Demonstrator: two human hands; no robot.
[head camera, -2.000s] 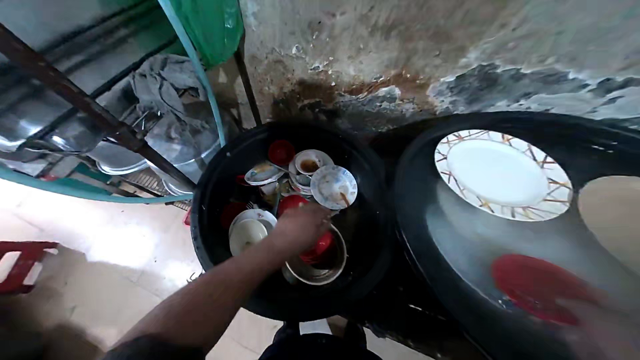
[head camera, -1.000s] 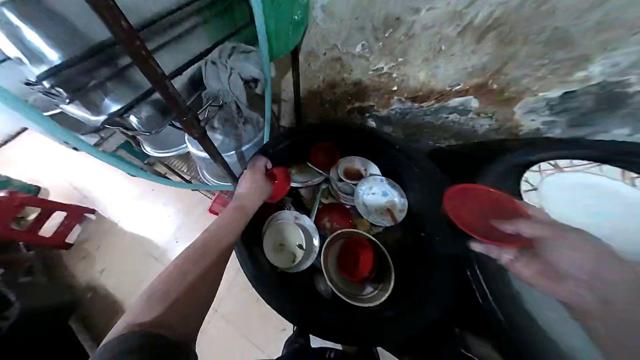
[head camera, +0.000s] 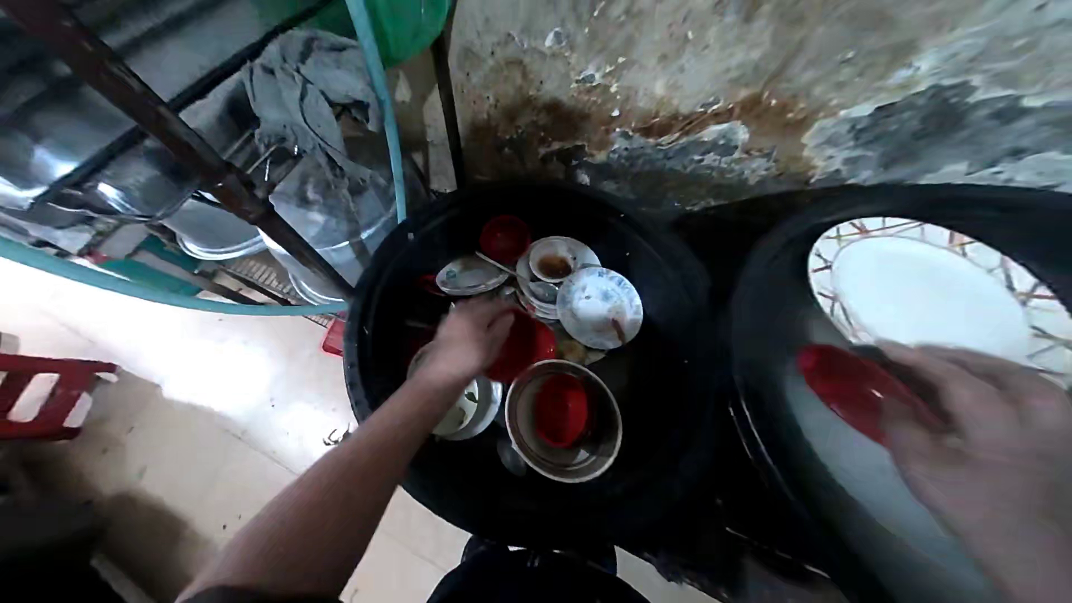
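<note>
My left hand (head camera: 469, 337) is inside a black tub (head camera: 687, 276), touching or just above a red dish (head camera: 526, 345); whether its fingers grip it is blurred. Around it lie a bowl with brown residue (head camera: 554, 261), a patterned white saucer (head camera: 600, 307), an oval dish (head camera: 471, 275), a red bowl (head camera: 505, 239) and a white bowl (head camera: 459, 412) partly under my wrist. A round metal-looking bowl (head camera: 521, 435) holds a red bowl (head camera: 562, 409). My right hand (head camera: 946, 419), blurred, holds a red dish (head camera: 854, 387) tilted over a second black tub.
The second tub (head camera: 758, 352) contains cloudy water and a large white patterned plate (head camera: 930, 289). A rack with metal pots (head camera: 314, 209) and a grey cloth (head camera: 306, 92) stands at left, near a pale green hose (head camera: 381, 92). A red plastic stool (head camera: 50, 394) is on the floor; a stained wall rises behind.
My left hand has moved from the tub's left rim, where it held a small red bowl, in among the dishes. The red dish in my right hand is now tilted and lower, over the water.
</note>
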